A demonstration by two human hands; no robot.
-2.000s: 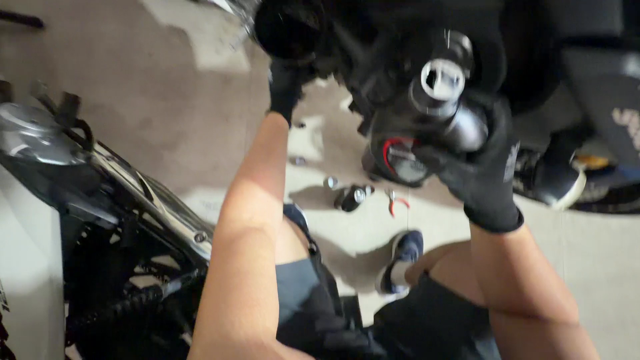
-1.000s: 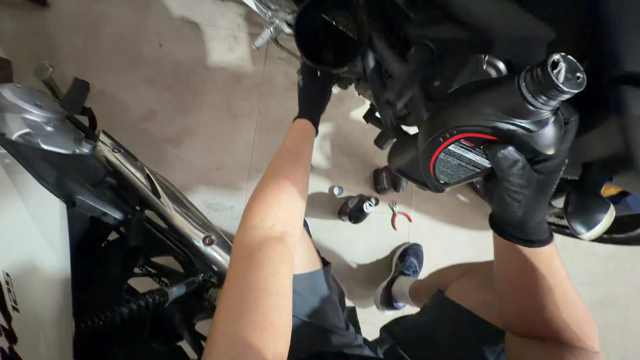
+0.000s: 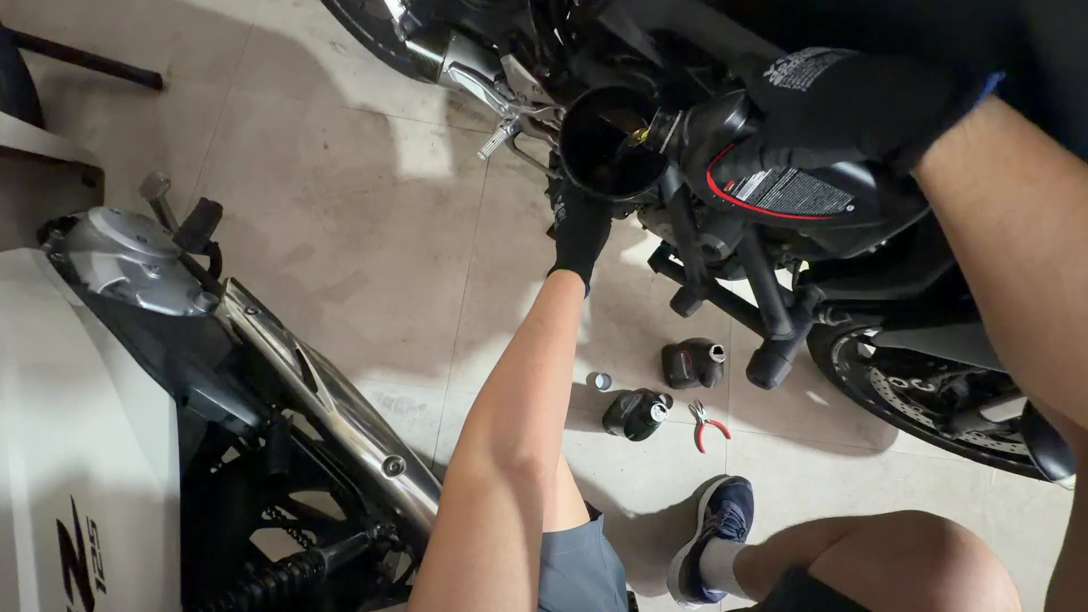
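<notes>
My right hand (image 3: pixel 841 110), in a black glove, grips a black oil bottle (image 3: pixel 884 200) with a red stripe. The bottle lies tilted, its neck over the rim of a black funnel (image 3: pixel 614 189), and yellowish oil shows at its mouth. My left hand (image 3: pixel 582 225), also gloved in black, is at the near underside of the funnel; its fingers are mostly hidden, but it seems to hold the funnel. The funnel is beside the engine of a black motorcycle (image 3: pixel 769 280); its lower end is hidden.
On the floor below stand two dark bottles (image 3: pixel 680 365) (image 3: pixel 629 416) without caps, a small round cap (image 3: pixel 602 381) and red-handled pliers (image 3: pixel 710 425). A white motorcycle (image 3: pixel 85 382) with a metal exhaust (image 3: pixel 340 408) is at the left. Black tubular bars (image 3: pixel 748 314) jut from the black motorcycle.
My right hand has brought the bottle left to the funnel and tipped it, so its mouth now points into the funnel. My left hand stays at the funnel.
</notes>
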